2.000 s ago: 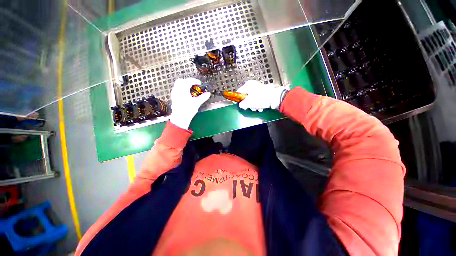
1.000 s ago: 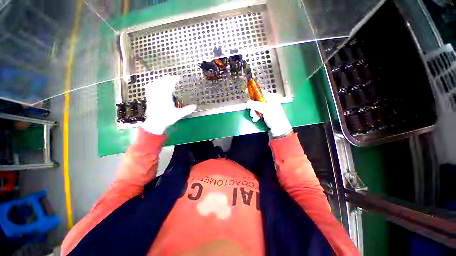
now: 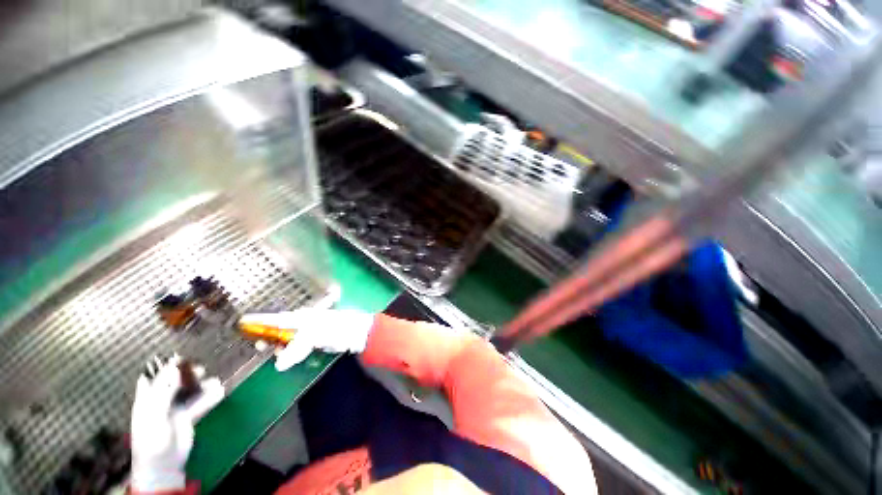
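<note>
My left hand (image 3: 166, 421), in a white glove, holds a dark coil assembly (image 3: 188, 380) over the near edge of the perforated metal plate (image 3: 73, 363). My right hand (image 3: 314, 332), also gloved, grips the orange-handled cutters (image 3: 263, 329) near the plate's right corner. The cutter tips point left toward a small group of black and copper coils (image 3: 179, 311) on the plate. The two hands are apart. More dark coils (image 3: 92, 464) stand blurred at the plate's near-left edge. The cutter jaws are too blurred to make out.
A clear hood (image 3: 261, 145) stands over the plate. A deep metal tray of dark coils (image 3: 411, 208) lies beyond it to the right. A white slotted basket (image 3: 517, 169) and a blue bin (image 3: 682, 319) are farther right. A blurred reddish bar shape (image 3: 600, 276) crosses the right side.
The view has swung to the right. My left hand has moved away from the coil row and now shows a coil in its fingers. My right hand still holds the cutters.
</note>
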